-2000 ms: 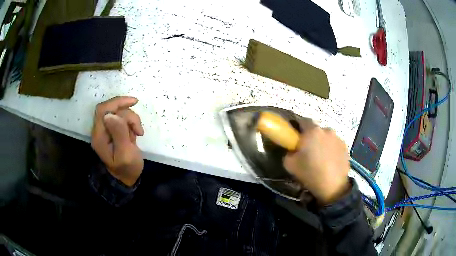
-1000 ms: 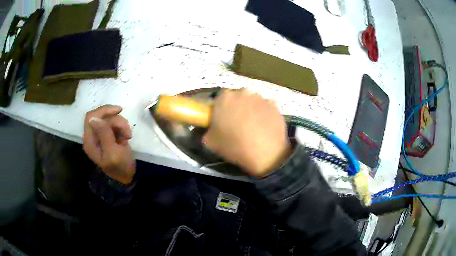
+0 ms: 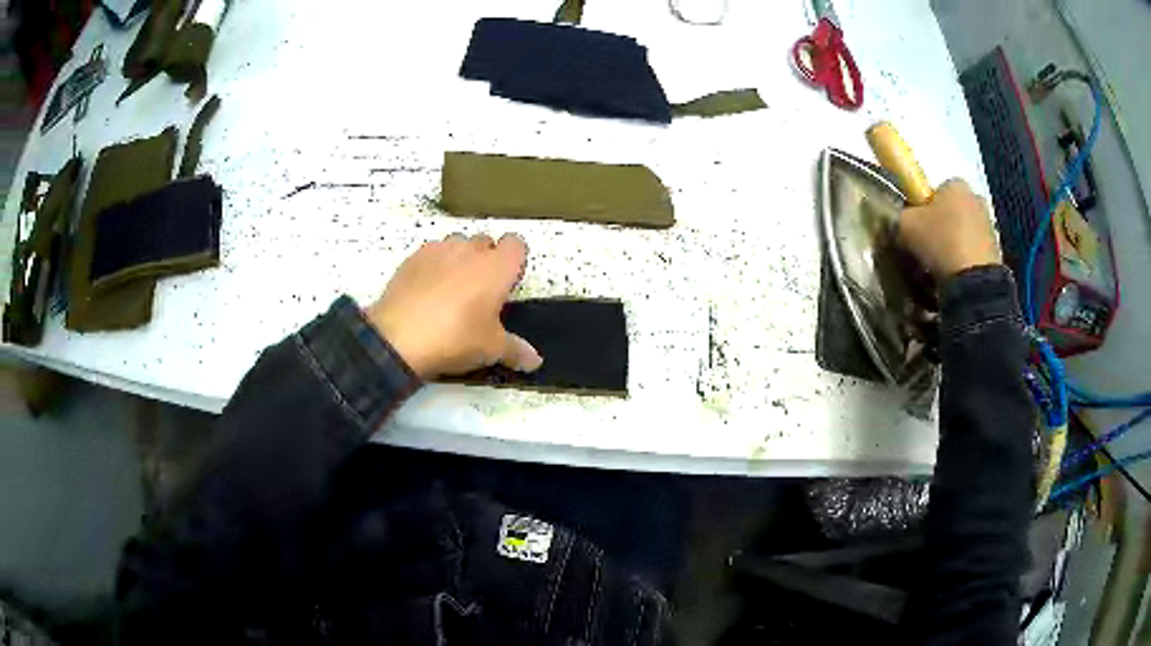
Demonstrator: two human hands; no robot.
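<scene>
A black-faced fused piece (image 3: 574,345) lies flat near the table's front edge, with a thin olive edge showing. My left hand (image 3: 461,309) rests over its left end, fingers spread and thumb on the black face; whether it grips the piece I cannot tell. My right hand (image 3: 949,230) holds the steam iron (image 3: 871,240) by its light wooden handle. The iron sits on the dark iron rest (image 3: 839,334) at the right. Olive cut pieces (image 3: 555,189) lie beyond the fused piece. Black interfacing (image 3: 568,66) lies farther up, with an olive strip beside it.
A finished stack (image 3: 158,230) lies on olive panels at the left, beside a tangled scraps bundle (image 3: 41,252). Rolled olive strips (image 3: 177,44) are at the upper left. Red-handled shears (image 3: 828,63) are at the upper right. A red-and-black box (image 3: 1073,271) and blue hoses stand right of the table.
The iron has moved right, onto its rest, with my right hand still on it. The black-faced piece now shows at the front. My left hand has moved right, onto that piece. The view has shifted.
</scene>
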